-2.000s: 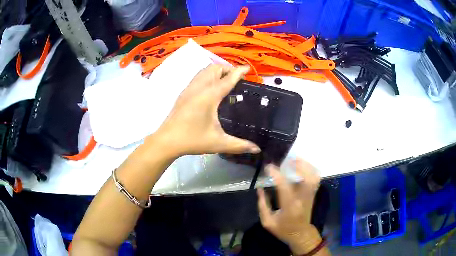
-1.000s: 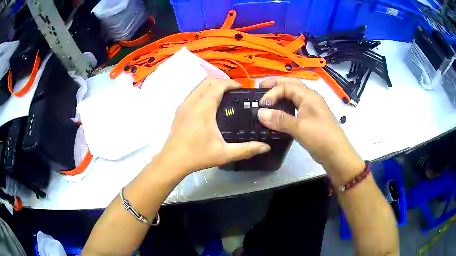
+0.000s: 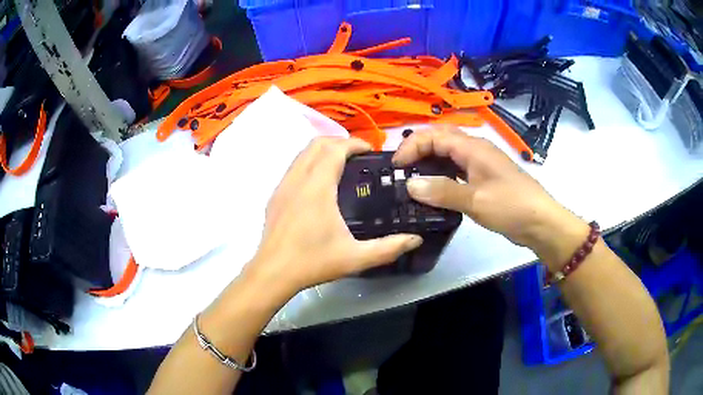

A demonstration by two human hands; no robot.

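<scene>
A black power bank (image 3: pixel 370 204) stands on the white bench near its front edge, its face with small silver-white connector tips turned up towards me. My left hand (image 3: pixel 316 208) grips its left side, thumb along the front edge and fingers at the back. My right hand (image 3: pixel 462 173) is at its upper right, thumb and fingers pinching at the connector end of a short black charging cable (image 3: pixel 407 193) on the face. My right fingers partly hide the face, so I cannot tell whether the tip is seated.
Orange carry straps (image 3: pixel 308 77) are heaped behind, black cables (image 3: pixel 539 85) right of them, blue bins (image 3: pixel 462 31) beyond. White protective bags (image 3: pixel 177 200) lie left, beside black units (image 3: pixel 73 208). A blue bin (image 3: pixel 532 316) is below the bench's edge.
My right hand has come up from below the bench edge onto the power bank's face and stays there. My left hand keeps its hold. The view has shifted slightly.
</scene>
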